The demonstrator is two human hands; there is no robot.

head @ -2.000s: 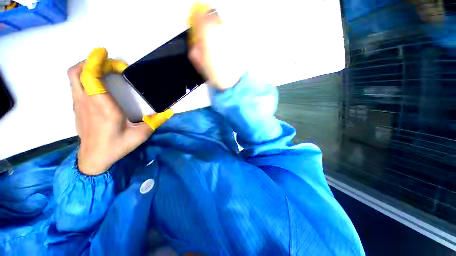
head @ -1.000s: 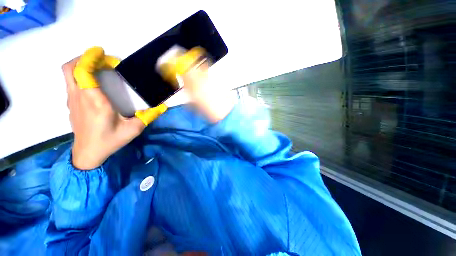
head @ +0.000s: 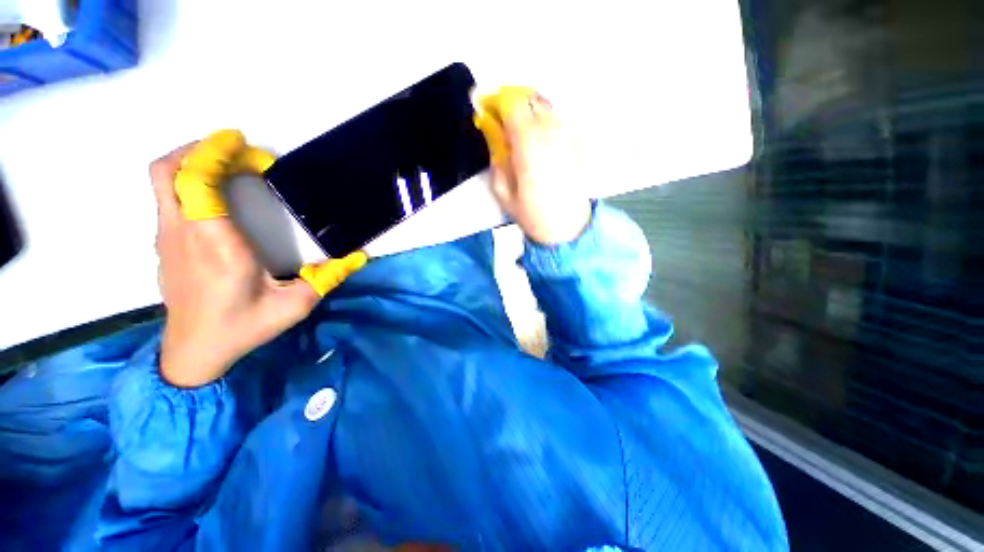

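A glossy black phone screen (head: 378, 162) is held tilted over the white bench, with two white light streaks mirrored on it. A grey part shows at its left end, inside my left hand. My left hand (head: 221, 259), with yellow finger cots, grips the screen's left end between thumb and fingers. My right hand (head: 531, 162), also with yellow cots, is at the screen's right end with its fingers on the edge. Whether it pinches a wipe cannot be told against the white bench.
The white bench (head: 647, 97) runs behind the screen. A blue bin (head: 92, 49) with white material inside is at the top left. Another black rectangle (head: 9, 221) is cut off by the left edge. A dark green surface (head: 852, 216) lies to the right.
My right hand moved from the screen's right end onto its middle, then back out to the right end. My left hand keeps its hold; the screen shifted slightly.
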